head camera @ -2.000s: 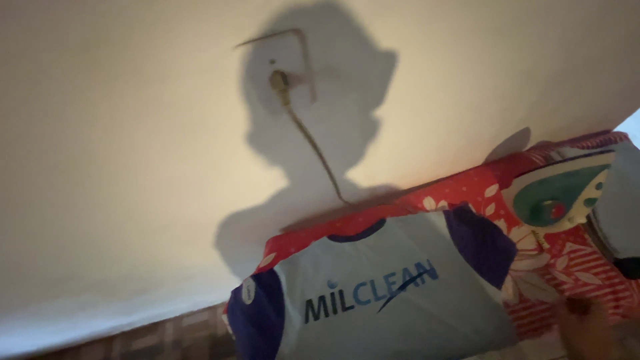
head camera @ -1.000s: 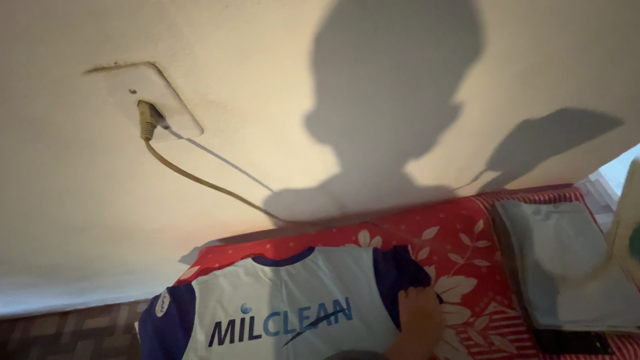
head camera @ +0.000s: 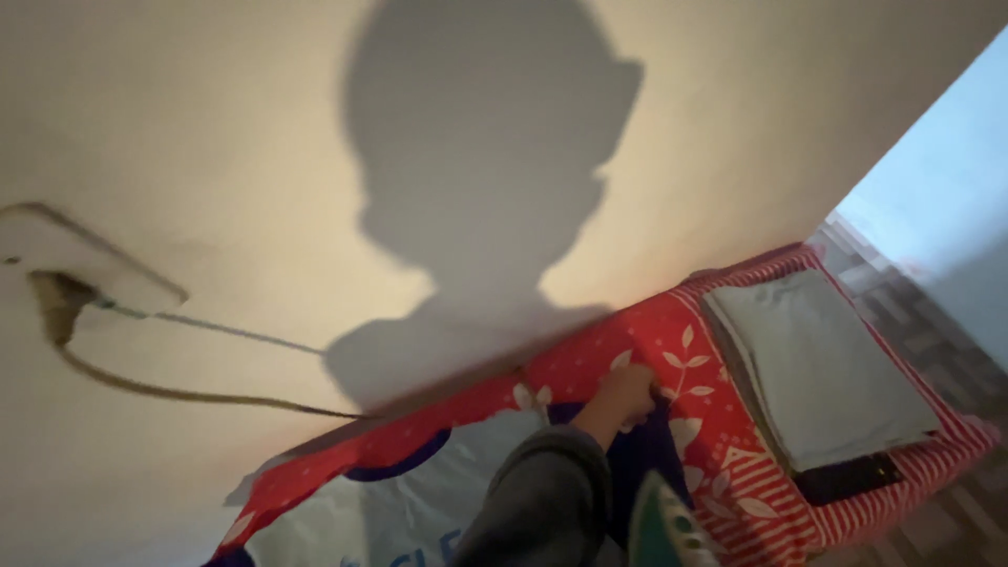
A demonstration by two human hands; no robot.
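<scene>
A light grey T-shirt (head camera: pixel 315 524) with dark blue sleeves and collar lies spread on a red, leaf-patterned cloth (head camera: pixel 579 350). From the bottom centre my left arm, in a dark grey sleeve, reaches over the shirt. My left hand (head camera: pixel 626 394), its fingers curled, grips the upper edge of the shirt's dark blue sleeve (head camera: pixel 650 449). The green and white soleplate of a clothes iron (head camera: pixel 665 528) shows in part at the bottom edge, right of my left forearm. My right hand is out of view, and the rest of the iron is cut off.
Folded light grey cloth (head camera: pixel 827 370) lies at the right end of the red cloth, with a black item (head camera: pixel 846 479) beside it. A plug (head camera: pixel 59 307) sits in the wall socket (head camera: pixel 102 252), its cord (head camera: pixel 197 394) running down behind the cloth. Patterned floor (head camera: pixel 929 307) lies beyond.
The iron, seen on the right of the cloth two seconds ago, is now low in front, beside my left forearm. My left forearm has come into view over the shirt. The view has shifted right.
</scene>
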